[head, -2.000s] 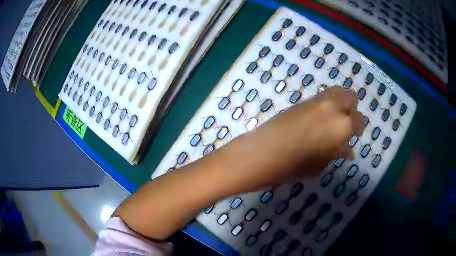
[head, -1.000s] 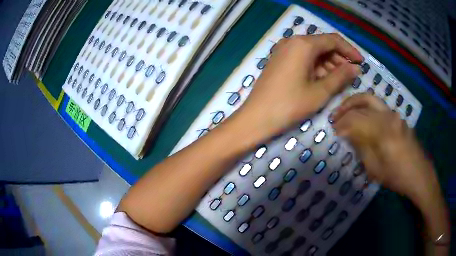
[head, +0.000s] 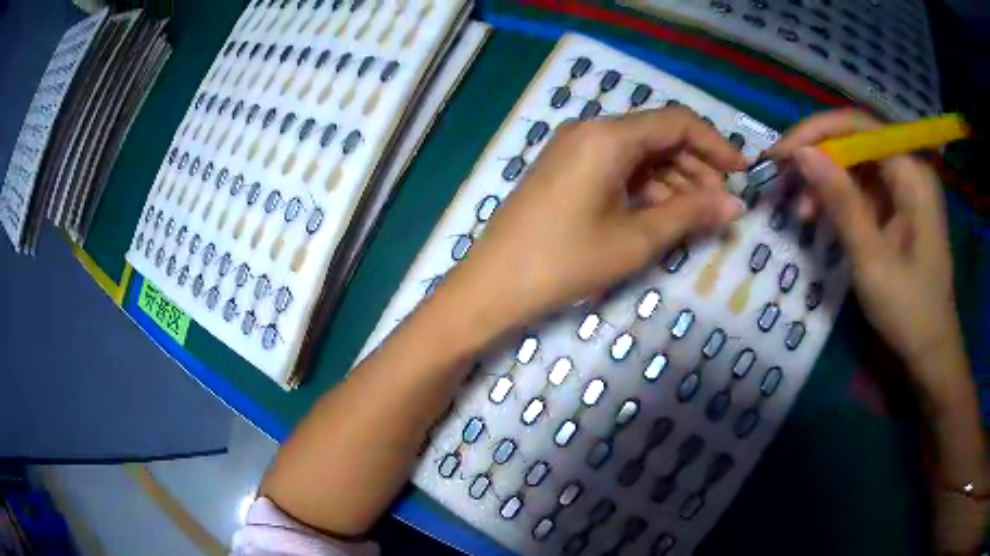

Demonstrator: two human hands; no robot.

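The white pocketed working tray (head: 641, 272) lies under my hands, full of dark oblong parts with pale or shiny faces. My left hand (head: 624, 196) is over its upper middle, thumb and forefinger at a small dark part (head: 763, 172) raised above the tray. My right hand (head: 868, 206) holds a slim yellow-handled tool (head: 896, 139); its tip is hidden by my fingers beside the part. Tan empty pockets (head: 711, 272) show below my hands. Which fingers grip the part is partly hidden.
A white tray (head: 233, 206) tops a stack on the left, beside a green label (head: 163, 310). A leaning tray stack (head: 81, 152) stands far left. Another filled tray (head: 868, 49) lies beyond the red tape (head: 695, 49). The dark green mat (head: 456, 141) shows between trays.
My right hand has come in from the right, now with the yellow tool. My left hand has moved back to meet it, with a part at the fingertips. Empty pockets now show below.
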